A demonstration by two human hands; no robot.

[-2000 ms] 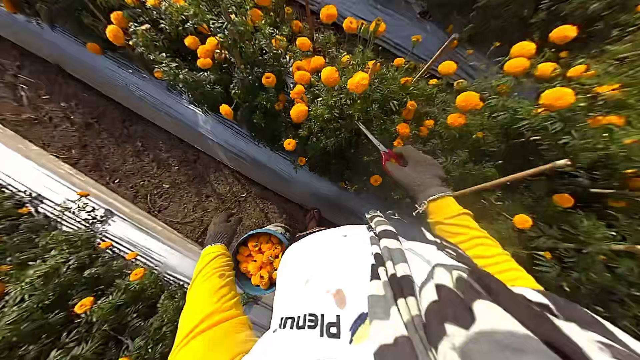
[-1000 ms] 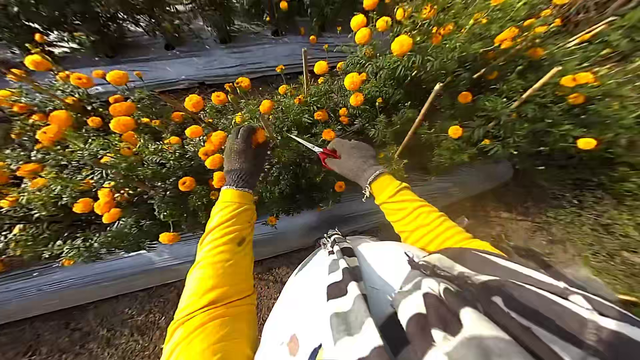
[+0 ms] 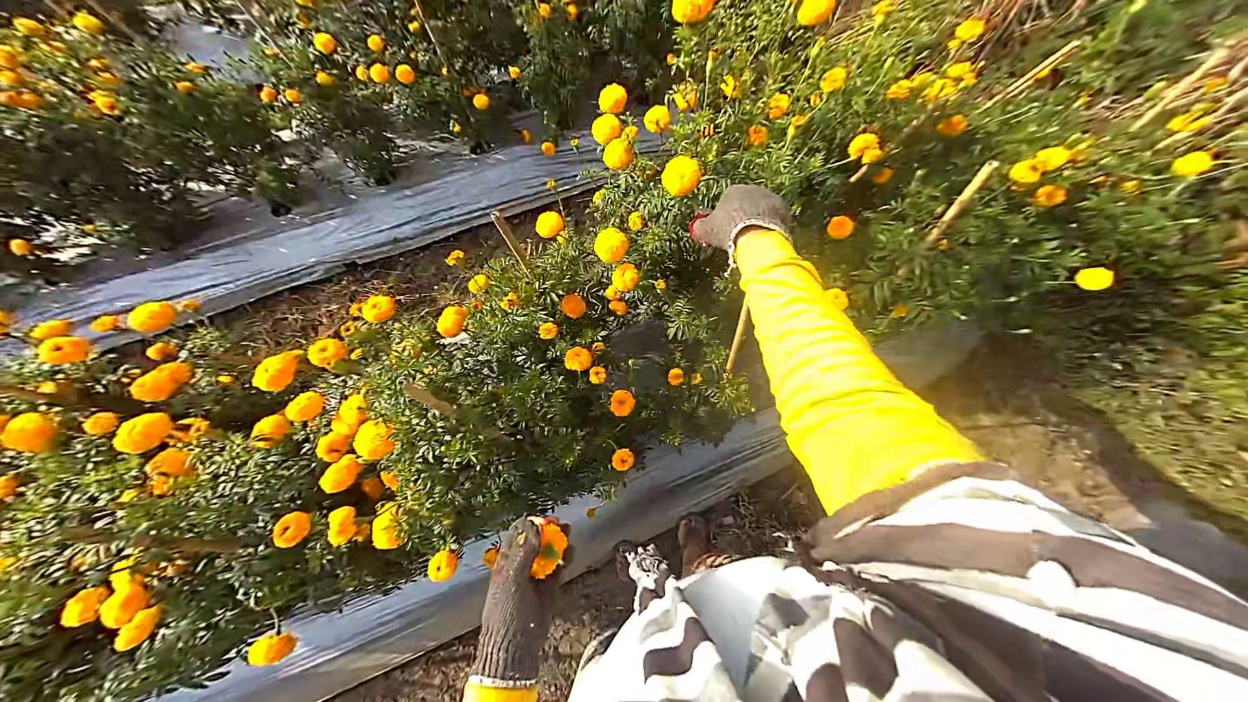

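Observation:
My left hand [image 3: 517, 604], in a dark knitted glove, is low in the view over the edge of the bed, closed around an orange marigold bloom [image 3: 551, 548]. My right hand [image 3: 749, 210], in a similar glove below a yellow sleeve, reaches far out among the marigold plants. A bit of the red handle of the scissors [image 3: 698, 226] shows at its left side; the blades are hidden. A yellow marigold bloom [image 3: 681, 175] stands just to the upper left of that hand. More orange blooms [image 3: 622, 403] grow on the plants between my hands.
Silvery plastic mulch [image 3: 419, 614] edges the bed near my feet, and another mulched strip [image 3: 390, 219] runs behind it. Wooden stakes [image 3: 963, 202] stick up among the plants. Bare soil [image 3: 1033, 419] lies at the right, beside my sleeve.
My left hand has come back from the plants toward my body with a bloom in it. My right hand has reached farther out with the scissors. The view has swung around.

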